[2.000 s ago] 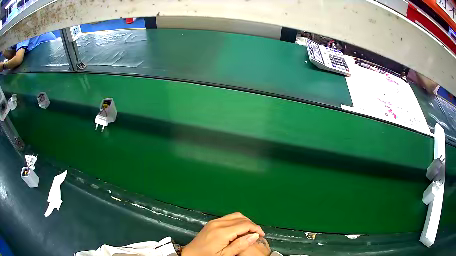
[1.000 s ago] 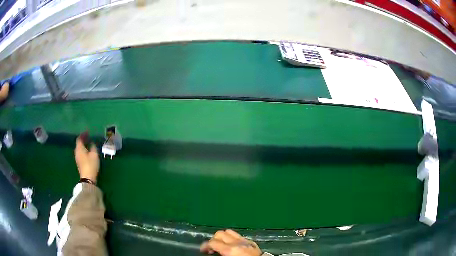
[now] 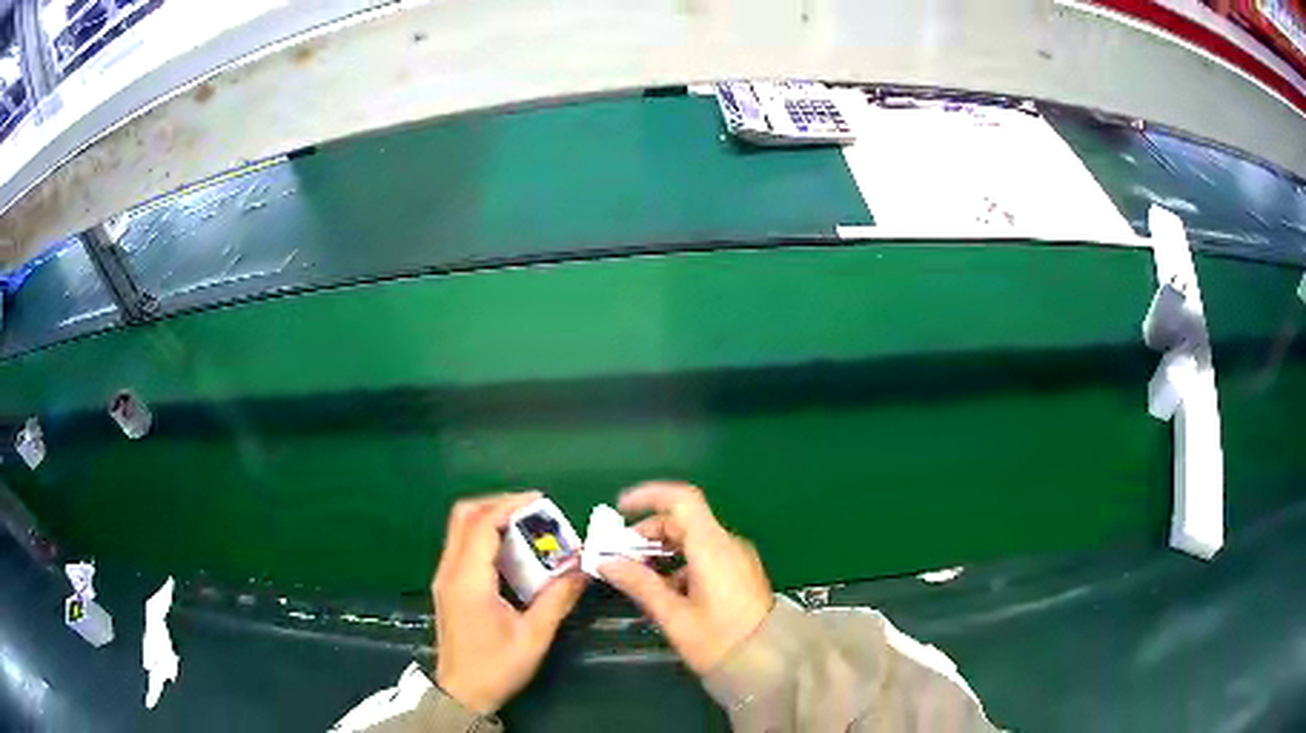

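Observation:
My left hand (image 3: 494, 594) holds the white adapter housing (image 3: 533, 560) low in the middle, over the belt's near edge. Its open end faces up and shows dark parts and a yellow spot inside. My right hand (image 3: 702, 576) holds the white pin cover (image 3: 609, 539) by its side, just right of the housing. The two thin pins point right, toward my right fingers. The cover is off the housing's opening. Any wires between them are too small to tell.
Two white adapters (image 3: 131, 414) lie on the green belt (image 3: 802, 430) at the left. A set-aside adapter (image 3: 89, 616) and white scrap (image 3: 159, 644) lie on the near ledge. A white strip (image 3: 1197, 473) with adapters against it crosses the right side. A calculator (image 3: 785, 113) and paper (image 3: 988, 172) are behind.
My left hand has come back from the belt at left with the adapter, which is now near me. My right hand has risen from the near edge and taken hold of the pin cover.

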